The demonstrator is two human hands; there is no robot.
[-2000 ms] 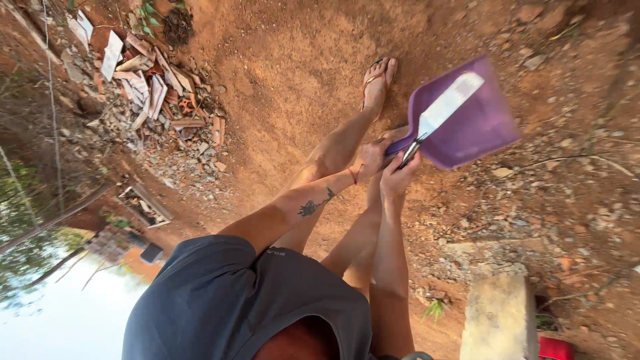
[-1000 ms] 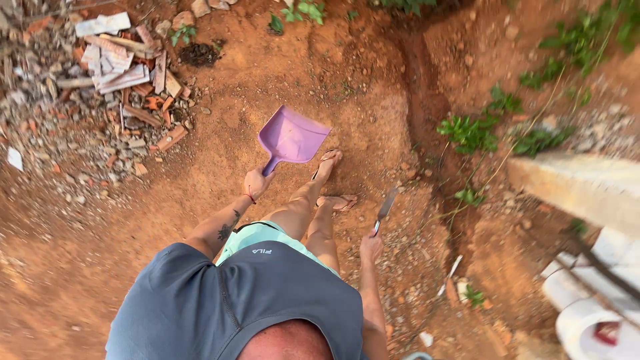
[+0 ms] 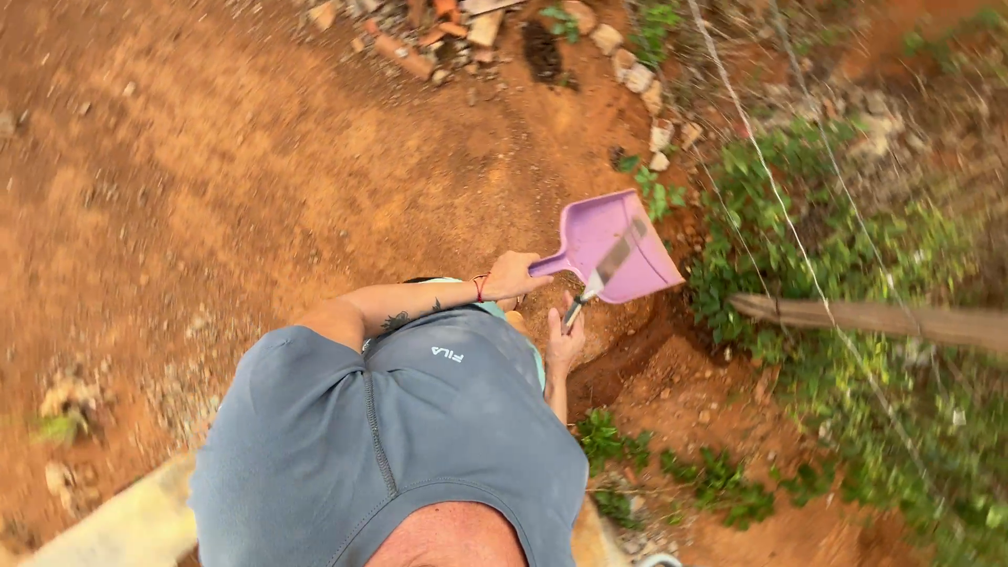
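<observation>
A purple plastic dustpan [image 3: 587,228] is held out in front of my torso, its wide mouth toward the right. My left hand [image 3: 510,276], with a red cord at the wrist, grips its handle. In my right hand [image 3: 565,337] is a flat-bladed scraper [image 3: 613,261] with a dark handle. The long metal blade lies across the dustpan in the view; whether they touch I cannot tell. Some brownish specks show on the pan's inner face. My feet are mostly hidden behind my hands and shirt.
Reddish bare soil [image 3: 354,181] spreads to the left. Broken bricks and tiles [image 3: 402,55] lie at the top, beside a row of stones [image 3: 622,67]. Wire strands [image 3: 776,189], a wooden post [image 3: 866,319] and green plants [image 3: 740,236] stand on the right. A pale ledge [image 3: 130,520] runs at lower left.
One second ago the scraper and dustpan were held wide apart; now the blade overlaps the pan in the view. Both hands still hold their tools. The view has turned and shifted strongly.
</observation>
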